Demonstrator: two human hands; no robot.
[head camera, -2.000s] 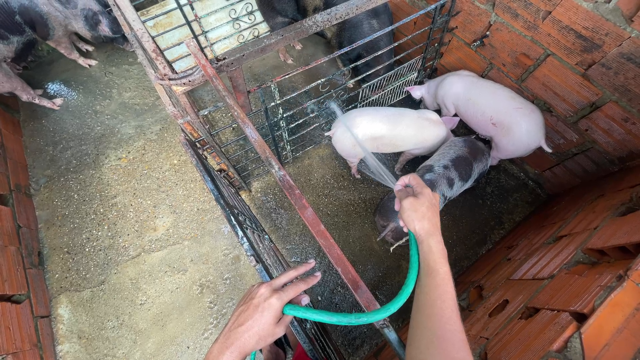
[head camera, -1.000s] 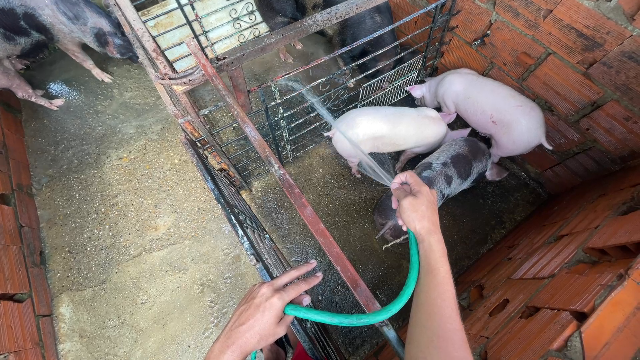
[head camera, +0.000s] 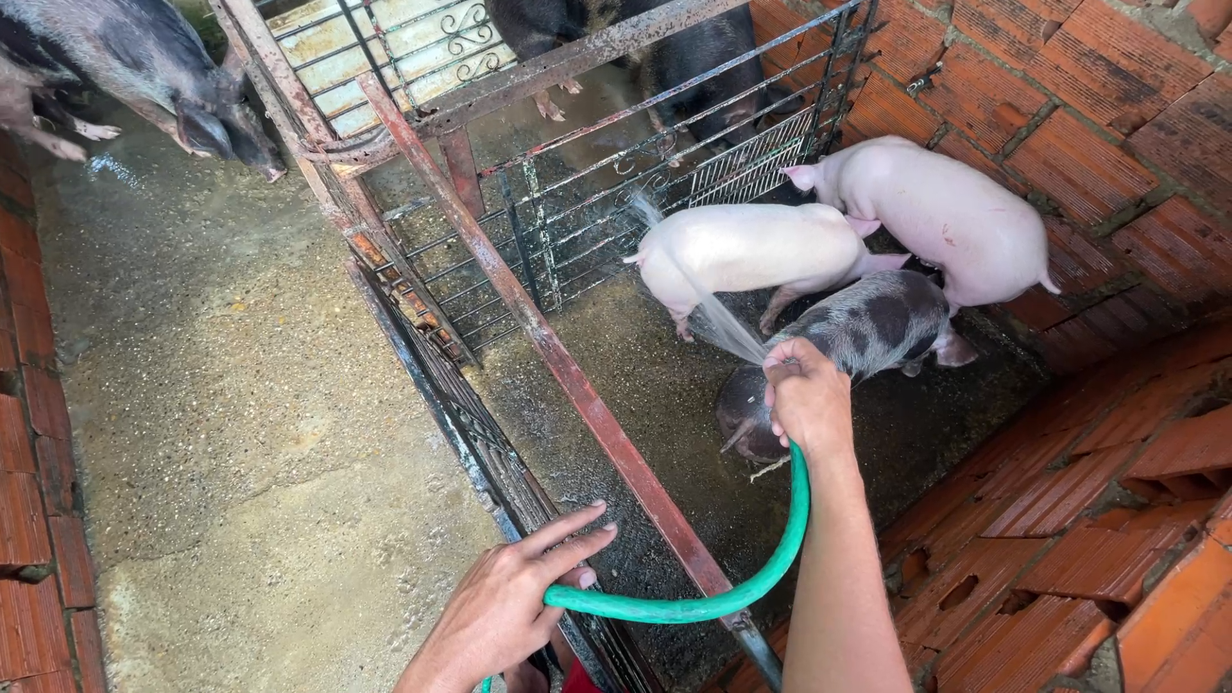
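Note:
My right hand (head camera: 808, 397) is closed round the end of a green hose (head camera: 674, 608), and water sprays up and left from it. The hose loops down and back to my left hand (head camera: 515, 592), where it passes between the thumb and the spread fingers. Near the spray stand a pale pig (head camera: 756, 248), a second pink pig (head camera: 948, 217) and a grey spotted pig (head camera: 866, 322), partly behind my right hand. The spray crosses in front of the first pale pig's rear.
A rusty metal bar (head camera: 568, 371) runs diagonally above the pen, beside a metal gate (head camera: 462, 433). Barred fencing (head camera: 616, 212) separates dark pigs (head camera: 712, 67) behind. Brick walls (head camera: 1078, 568) enclose the right side. Another spotted pig (head camera: 173, 72) stands at upper left on the wet concrete floor (head camera: 260, 385).
The spotted pig at upper left has moved right, with its head lowered toward the fence. The grey spotted pig in the pen has shifted a little. Both my hands stay nearly where they were.

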